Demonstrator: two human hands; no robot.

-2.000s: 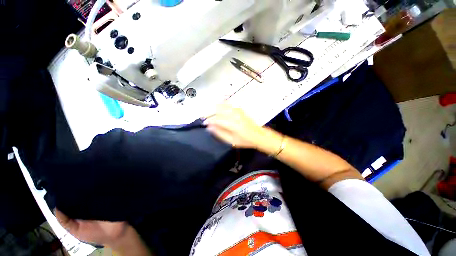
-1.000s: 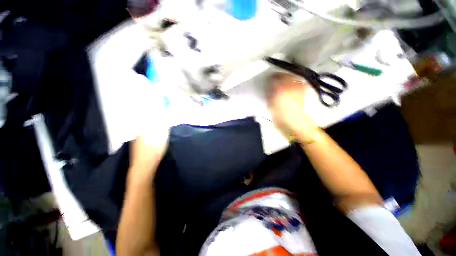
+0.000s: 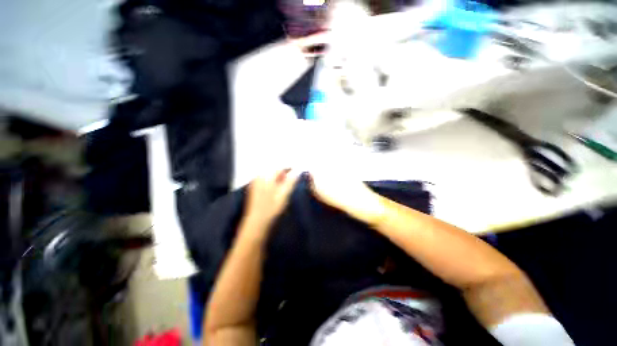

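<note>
The picture is blurred. A dark garment piece (image 3: 318,236) hangs from the front table edge into the lap. My left hand (image 3: 268,192) grips its upper edge. My right hand (image 3: 341,196) is close beside it on the right and holds the same edge; the fingertips of both hands nearly meet. The white sewing machine (image 3: 419,88) stands behind, its needle area too blurred to read. A small dark fabric piece (image 3: 298,94) lies left of the needle area, by a bright blue object (image 3: 315,105).
Black shears (image 3: 517,138) lie on the white table (image 3: 467,192) at the right, with a green-handled tool (image 3: 595,145) beyond. A dark garment heap (image 3: 193,81) is at the left. A white strip (image 3: 164,209) hangs below it. A blue cup or cap (image 3: 462,27) tops the machine.
The view has swung left, so the table and machine sit further right. My right hand has come from beside the shears to the cloth, next to my left hand.
</note>
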